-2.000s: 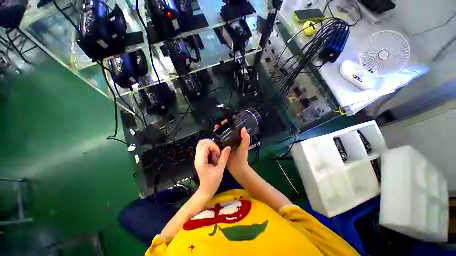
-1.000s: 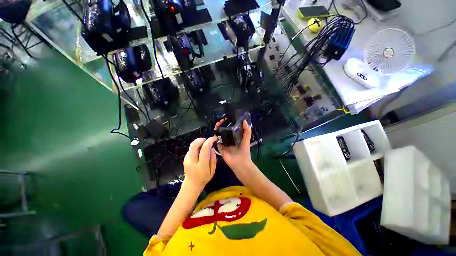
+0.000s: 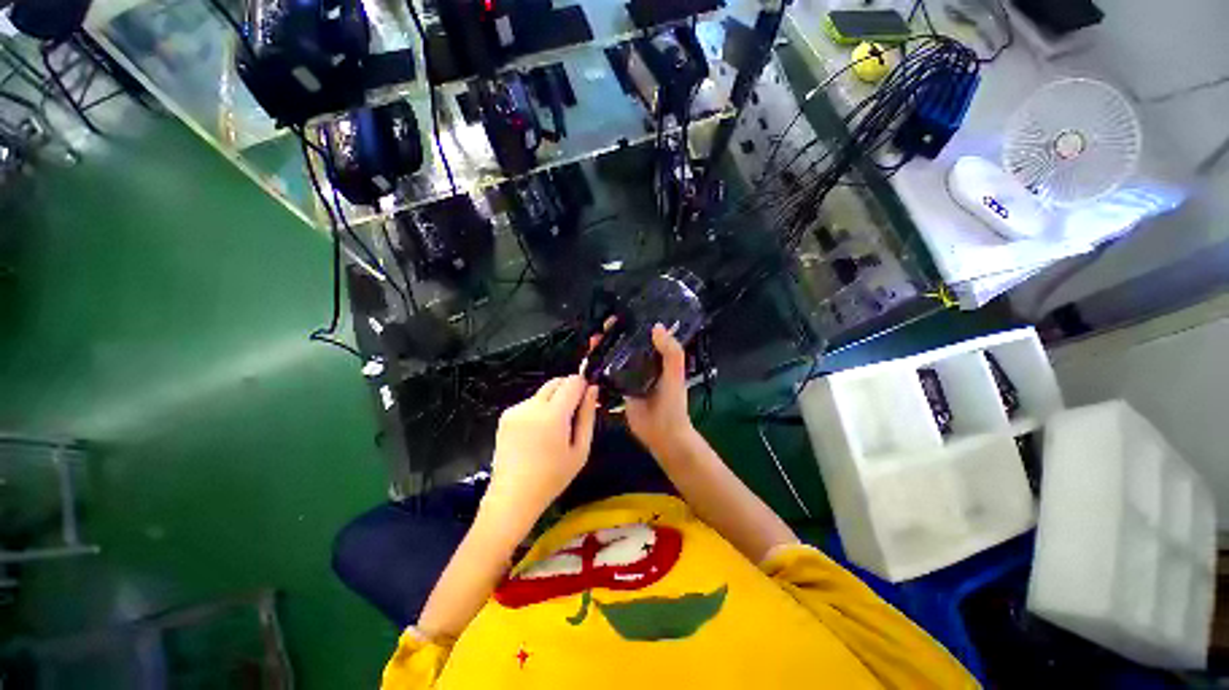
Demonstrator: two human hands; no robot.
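Observation:
A black camcorder (image 3: 650, 328) is held above the dark bench, its lens end pointing away to the upper right. My right hand (image 3: 659, 396) grips it from the right and below, thumb on its near side. My left hand (image 3: 545, 429) is at its near left end, fingers pinched together at the body. Whether a small part is between those fingertips is too small to tell.
Clear tiered shelves (image 3: 593, 151) with camcorders and hanging cables stand ahead. A black cable bundle (image 3: 863, 135) lies to the right. An open foam tray (image 3: 930, 499) and a second foam block (image 3: 1125, 532) are at the lower right. A white fan (image 3: 1070, 143) stands on the side table.
The camcorder was turned and tilted a second ago; it now points to the upper right again. My left fingers moved from beside it to its near left end. The view shifted slightly.

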